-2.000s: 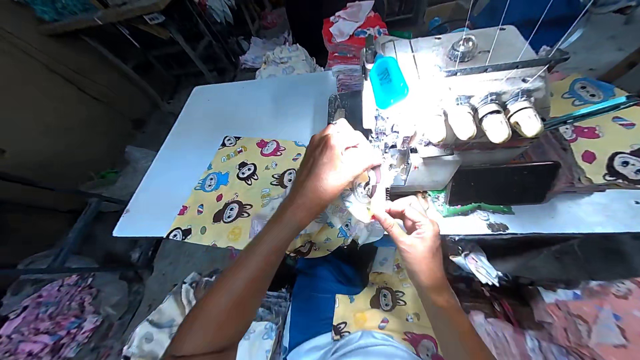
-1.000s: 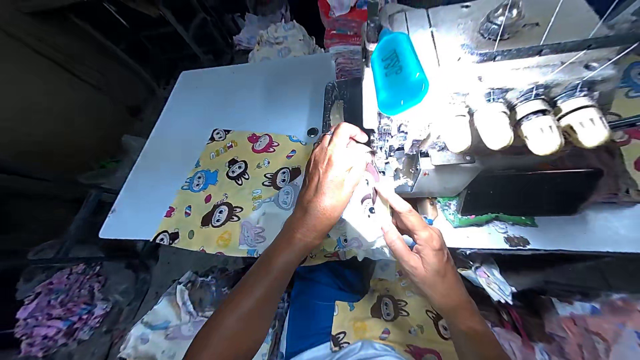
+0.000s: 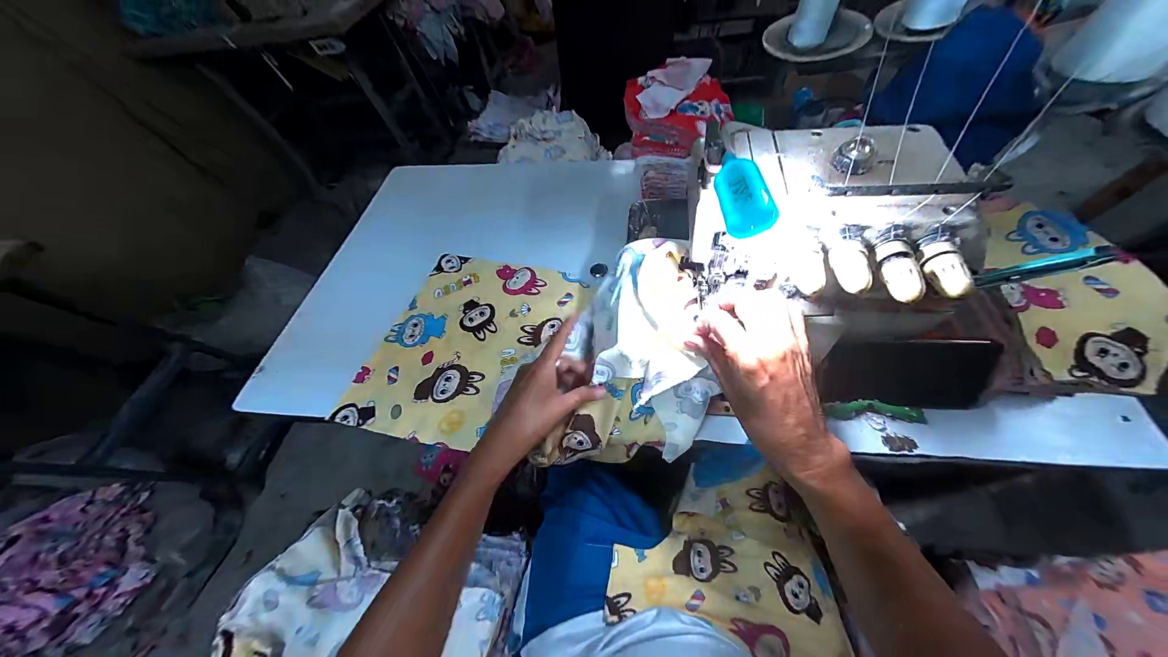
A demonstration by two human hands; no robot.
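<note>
An overlock sewing machine point(image 3: 839, 164) with a blue plastic guard point(image 3: 745, 197) stands on a white table. Pale printed fabric point(image 3: 652, 319) lies bunched at its needle area, brightly lit. My right hand point(image 3: 762, 374) is at the machine's front with its fingertips pinching the fabric edge. My left hand point(image 3: 547, 388), thumb and fingers apart, is at the left side of the bunched fabric; whether it grips any cloth is unclear. Yellow cartoon-print fabric point(image 3: 474, 333) lies flat left of it, and more yellow print cloth point(image 3: 721, 566) lies over my lap.
A dark phone-like slab point(image 3: 912, 372) leans at the machine's base. Teal tweezers or scissors point(image 3: 1045, 266) rest on yellow fabric at the right. Thread cones point(image 3: 812, 23) stand behind. Fabric piles point(image 3: 73, 566) lie below left, and a stack in red wrapping point(image 3: 675, 109) stands behind the table.
My left hand has moved left and down, away from the needle area, and its fingers have spread. My right hand has moved up to the machine's front. The pale fabric is now bunched higher.
</note>
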